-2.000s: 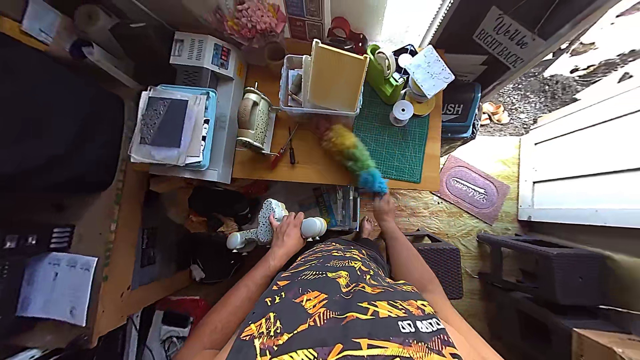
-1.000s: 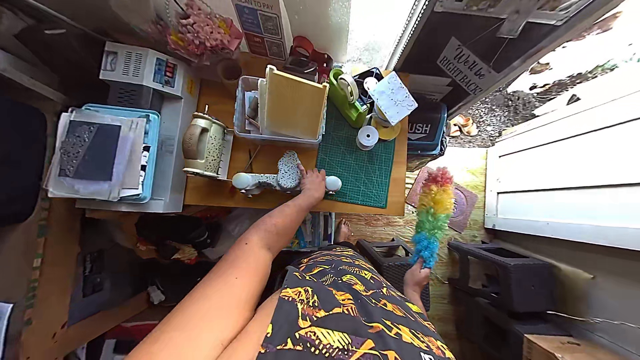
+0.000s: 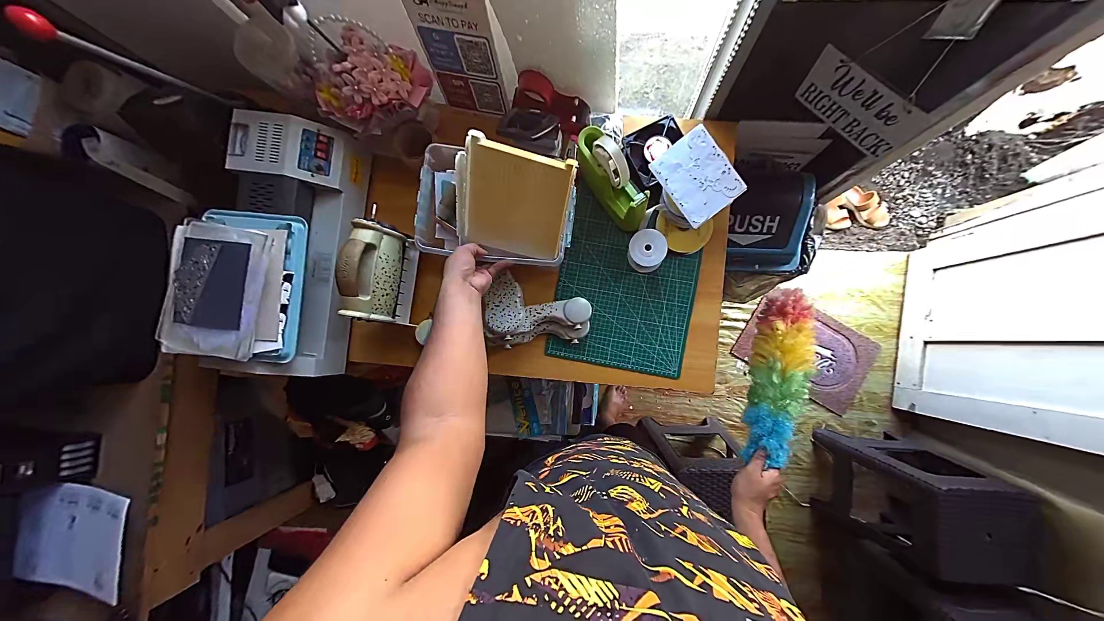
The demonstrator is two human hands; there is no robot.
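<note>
My left hand (image 3: 470, 269) is at the front rim of a clear plastic bin (image 3: 426, 203) that holds a cream tray (image 3: 520, 200) and papers; its fingertips touch the rim, and whether they grip it I cannot tell. Just below that hand, a speckled device with round white ends (image 3: 530, 319) lies on the wooden table, partly over a green cutting mat (image 3: 642, 310). My right hand (image 3: 757, 483), low at the right, grips a rainbow feather-style duster (image 3: 780, 371) by its blue end, with the duster upright above the floor.
A speckled machine with a handle (image 3: 373, 269) stands left of the bin. A green tape dispenser (image 3: 612, 177), a white ribbon spool (image 3: 647, 249) and a white textured box (image 3: 699, 176) crowd the back right. Dark woven stools (image 3: 940, 509) and a doormat (image 3: 841, 358) are on the floor at right.
The speckled device, held over the floor two seconds ago, now lies on the table. My left hand has left it for the bin. The duster has moved from the table's front edge out to the right.
</note>
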